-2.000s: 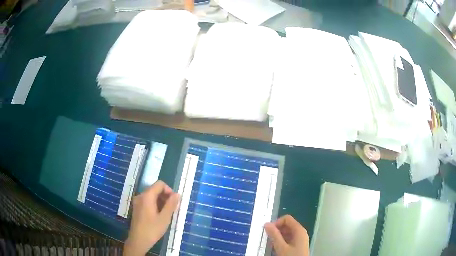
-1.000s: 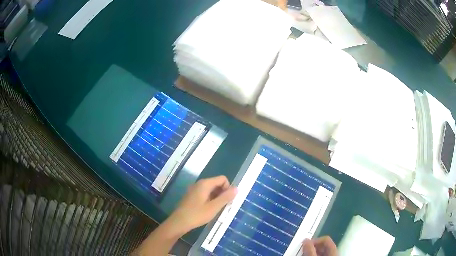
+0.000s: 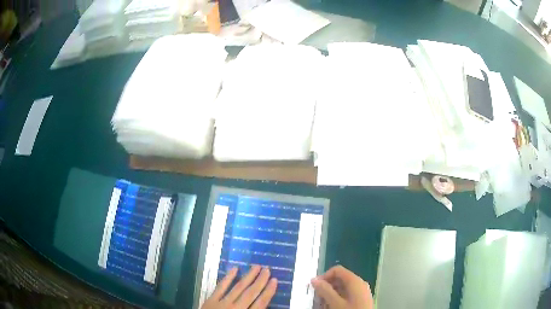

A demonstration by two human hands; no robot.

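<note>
A blue cell matrix [image 3: 260,241] with thin silver cross lines and a white strip down each side lies in front of me on a slightly larger grey, see-through sheet [image 3: 324,223]. Its near edge is cut off by the picture's edge. My left hand [image 3: 241,292] lies on the cells with its fingers spread, holding nothing. My right hand [image 3: 343,289] is at the right white strip [image 3: 307,259], thumb and forefinger close together at its outer edge; whether they pinch anything I cannot tell.
A pile of cell matrices [image 3: 136,232] lies at left. Film stacks [image 3: 169,96] [image 3: 269,102] sit on a brown board [image 3: 241,169], beside a white backing stack [image 3: 362,114]. A phone [image 3: 479,95] lies on more sheets. A tape roll [image 3: 442,184] and glass stacks [image 3: 417,265] [image 3: 504,271] are at right.
The view has turned back and levelled. My left hand has moved from the matrix's left edge onto the cells, its fingers now spread. My right hand remains by the right strip.
</note>
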